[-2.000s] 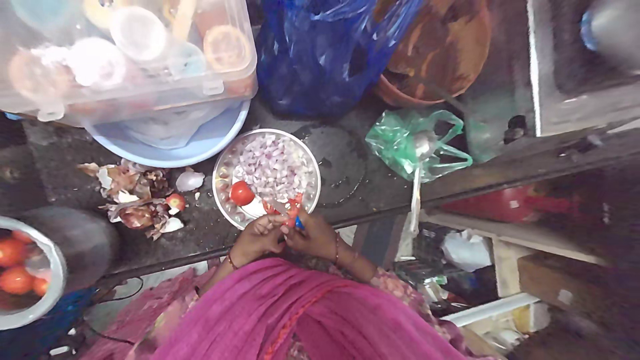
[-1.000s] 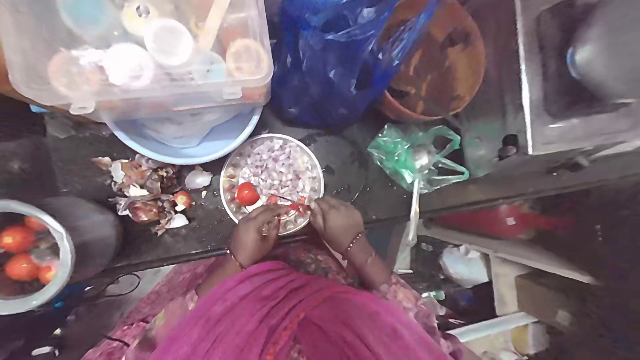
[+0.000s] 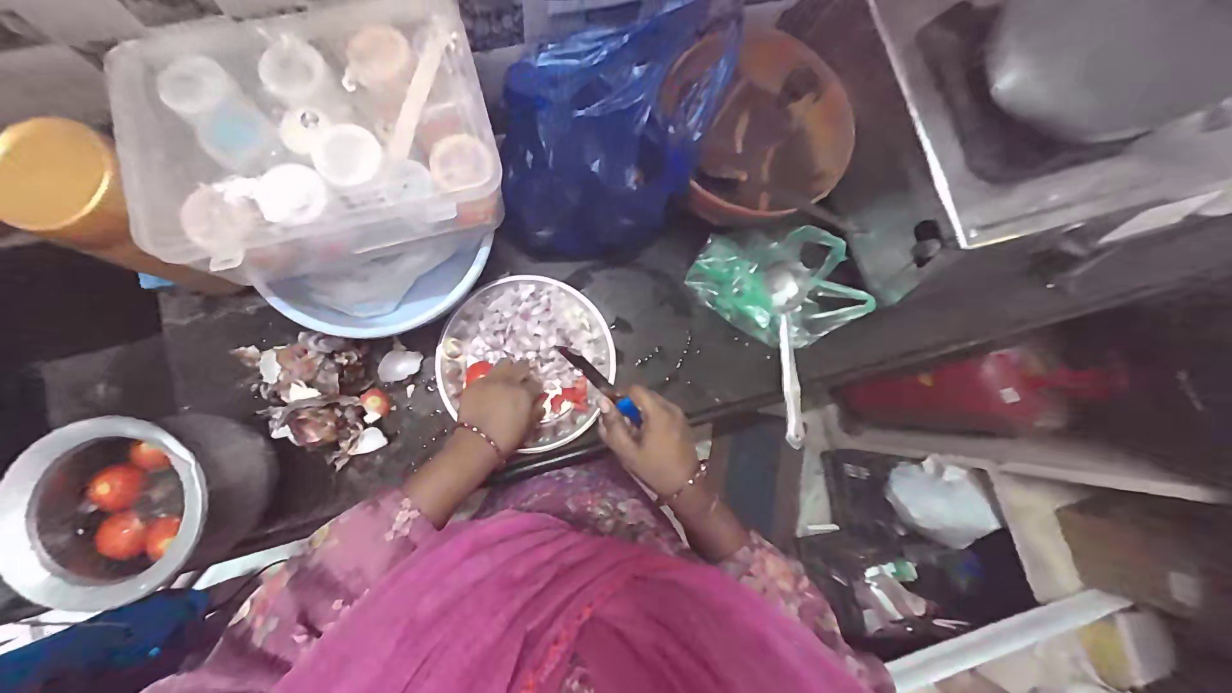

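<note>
A round metal plate [image 3: 527, 285] lies on the dark counter, with chopped onion [image 3: 520, 322] over much of it. My left hand [image 3: 502, 404] reaches over the plate's near left part, its fingers at a red tomato [image 3: 477, 372]; whether it grips the tomato is hidden. Cut tomato pieces [image 3: 570, 396] lie just right of those fingers. My right hand [image 3: 654, 438], at the plate's near right rim, holds a small knife [image 3: 589, 371] by its blue handle, the blade pointing up and left over the onion.
Onion peels [image 3: 318, 385] lie left of the plate, and a metal pot [image 3: 183, 481] with several tomatoes stands further left. Behind are a clear plastic box [image 3: 289, 231] above a light blue basin [image 3: 462, 279], and a blue bag [image 3: 577, 164]. A metal ladle [image 3: 789, 375] rests on a green bag [image 3: 736, 279] at right.
My hands, close together over the near rim before, are now apart. The left has moved onto the plate by the tomato, and the knife now points away over the onion.
</note>
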